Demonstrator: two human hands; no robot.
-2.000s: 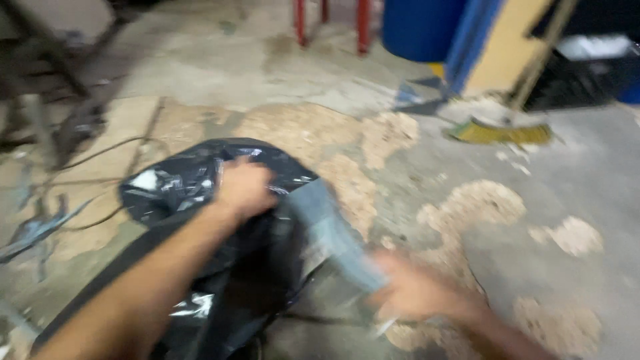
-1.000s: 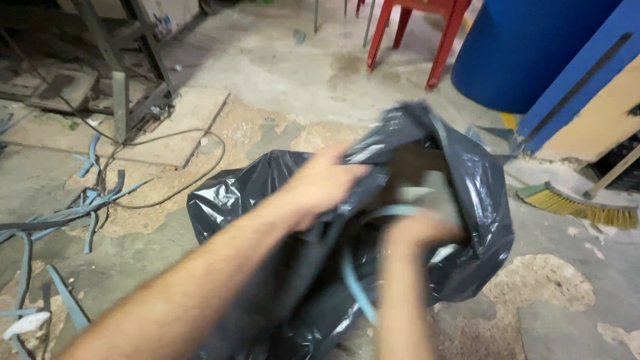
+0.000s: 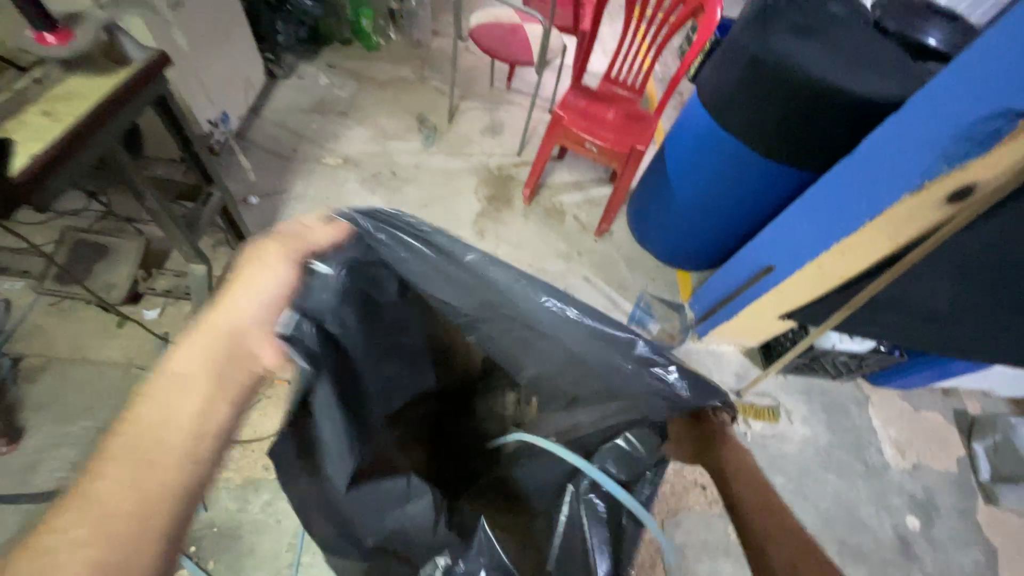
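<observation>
A black plastic bag (image 3: 496,280) hangs with its mouth spread wide between my hands. My left hand (image 3: 284,272) grips the rim at the left, thumb and fingers on either side of the plastic. At the right corner of the rim, my right hand (image 3: 700,436) is closed on the bag, its fingers partly hidden by the plastic. A light blue strip (image 3: 588,468) curves out of the bag's mouth and over its lower right edge. The inside of the bag is dark, and its contents cannot be made out.
Red plastic chair (image 3: 612,116) and blue barrel (image 3: 712,188) stand beyond the bag. A workbench (image 3: 88,104) is at the left, with cables beneath. At the right, a broom (image 3: 760,411) stands near a blue and cream post (image 3: 864,200). Pale patches mark the concrete floor.
My right hand has moved from inside the bag to its rim. The bag's mouth is raised and spread wider. The view has tipped upward.
</observation>
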